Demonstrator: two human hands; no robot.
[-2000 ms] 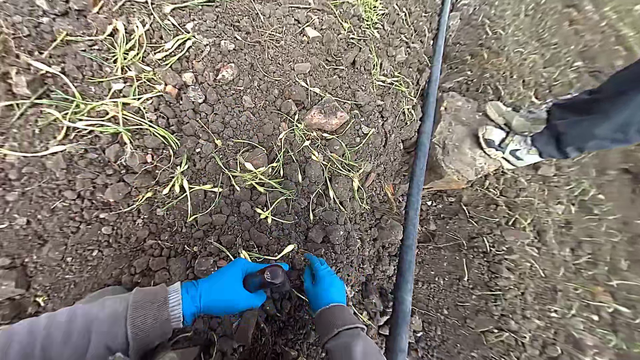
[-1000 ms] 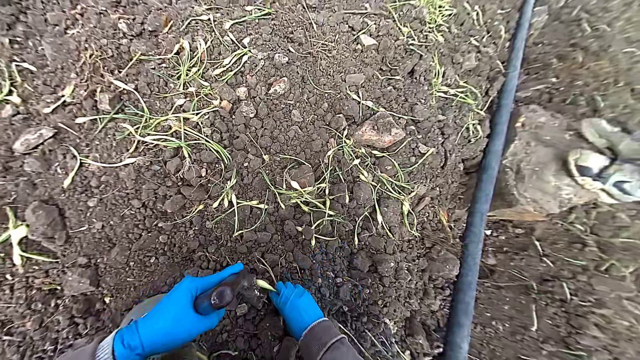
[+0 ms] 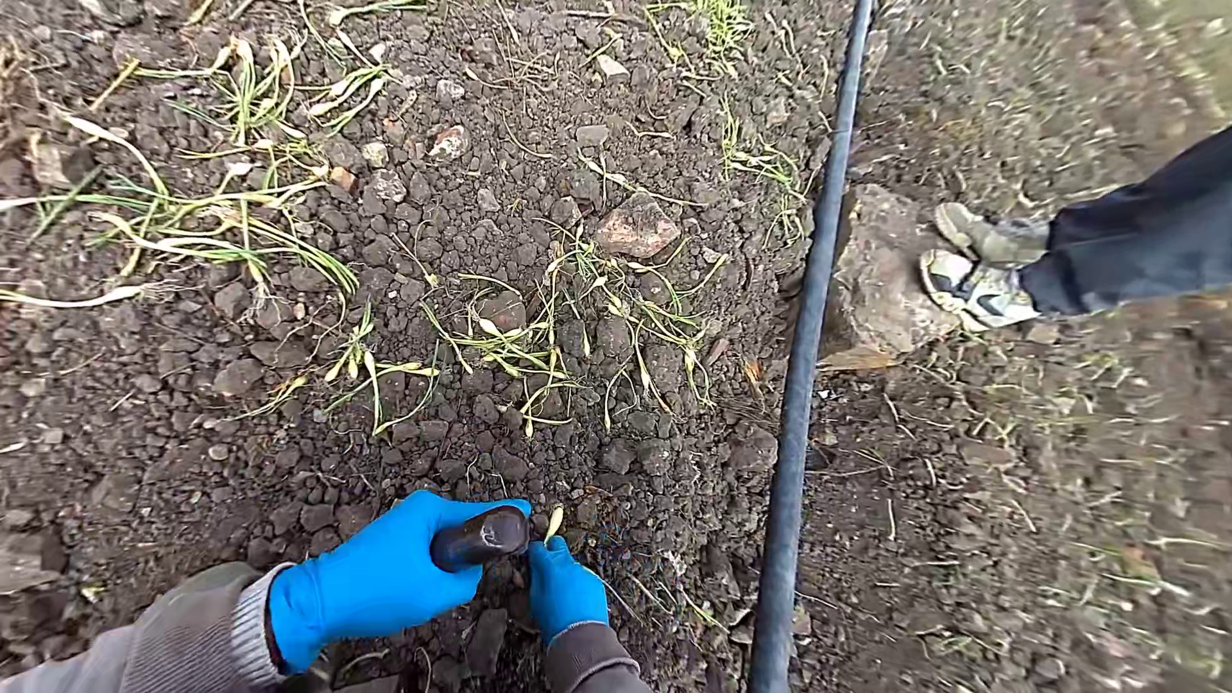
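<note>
My left hand (image 3: 380, 577), in a blue glove, is closed around the dark handle of a hand tool (image 3: 483, 537); the tool's working end is hidden below the handle. Just right of it, my right hand (image 3: 566, 589), also gloved in blue, pinches a small pale bulb (image 3: 553, 523) that sticks up past the fingertips. Both hands are low over the soil and nearly touch. Uprooted bulb seedlings (image 3: 520, 351) with thin green leaves lie on the ground above the hands, and a larger bunch (image 3: 241, 207) lies at the upper left.
A long dark pipe (image 3: 804, 366) runs along the ground right of my hands. Beyond it, a person's shoes (image 3: 977, 289) rest at a large flat rock (image 3: 881, 279). A reddish stone (image 3: 635, 227) and clods lie among the seedlings.
Two seconds ago no bulb showed at my right fingertips; one shows there a second ago and now. My left hand keeps the tool handle. The view has shifted back and forth.
</note>
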